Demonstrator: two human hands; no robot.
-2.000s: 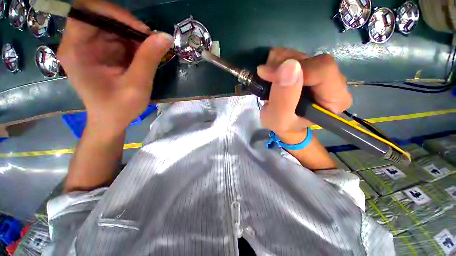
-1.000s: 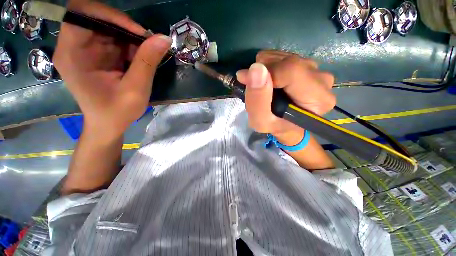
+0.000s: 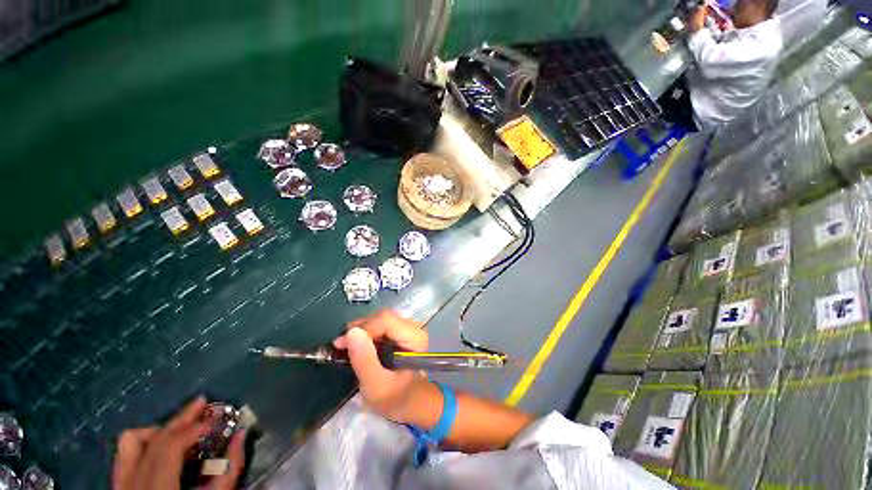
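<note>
My left hand is at the lower left, cut off by the bottom edge. Its fingers are around a shiny round electronic unit, partly hiding it. A small cream pad is beside the unit. A pale flat piece shows between the fingers; I cannot tell whether it is the tweezers' end. My right hand is closed on the soldering iron, right of and above the unit. The iron's tip points left, apart from the unit.
More round units and rows of white rectangular cells lie on the green mat. A beige cleaner cup, black box, yellow sponge and dark gridded tray stand beyond. Cables hang off the edge. Another person is upper right.
The view has swung right and up along the bench. The iron's tip has moved away from the unit. The left fingers are now around the unit, and the dark tweezers shaft no longer shows.
</note>
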